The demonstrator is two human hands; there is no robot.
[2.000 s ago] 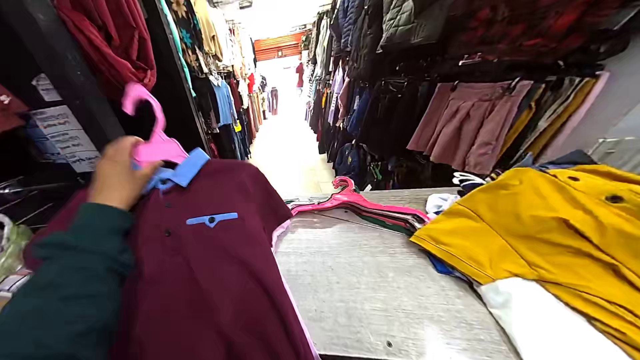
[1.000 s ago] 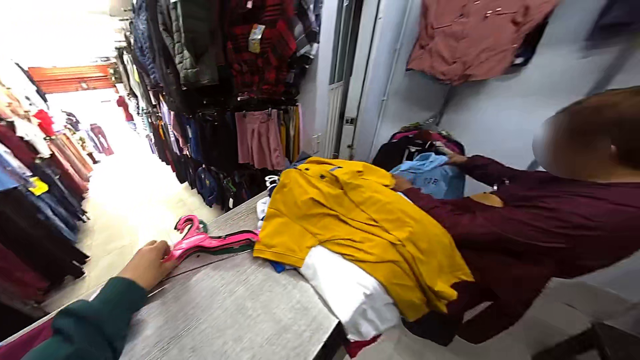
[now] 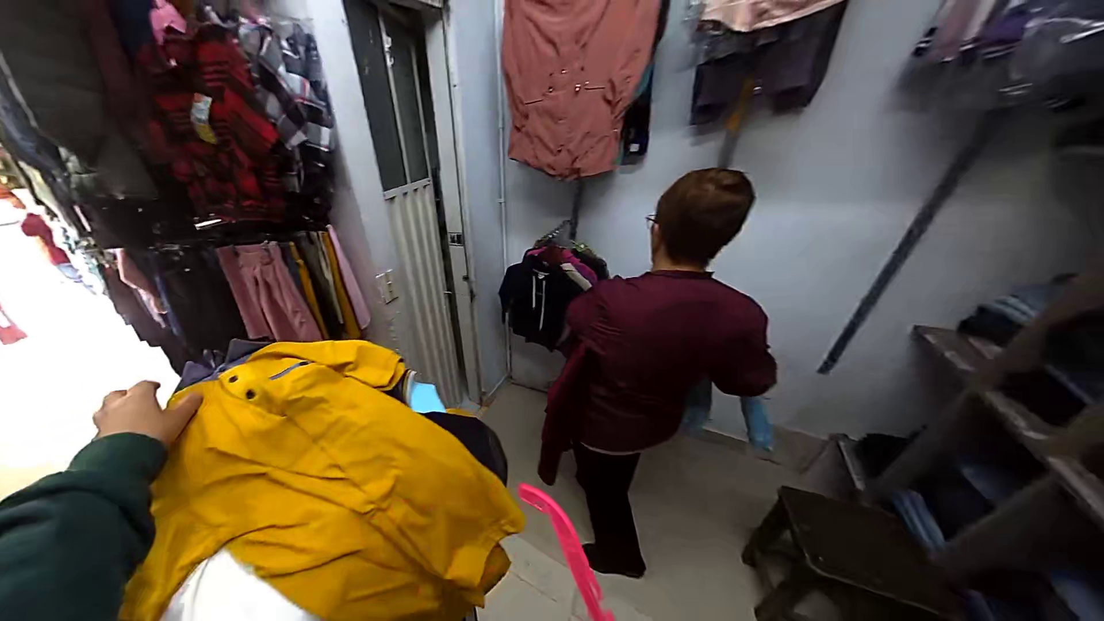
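Note:
My left hand [image 3: 145,416], in a dark green sleeve, rests at the left shoulder of a yellow polo shirt [image 3: 336,483], fingers on its edge; whether they grip it cannot be told. The yellow shirt lies spread over a pile of clothes, with a white garment [image 3: 237,591] showing beneath its lower part and a dark one [image 3: 470,435] at its right. A pink plastic hanger [image 3: 565,548] rises at the bottom edge, right of the pile. My right hand is out of view, so what carries the hanger is hidden.
Another person [image 3: 673,354] in a maroon top stands ahead, back turned, by a rack of dark clothes [image 3: 543,297]. A dark stool [image 3: 862,548] and shelves of folded clothes [image 3: 1018,414] stand at the right. Garments hang on the left beside a metal door [image 3: 427,285].
The view has swung right. My left hand has gone from the pink hangers on the table to the yellow shirt. The other person has moved away from the pile and turned their back.

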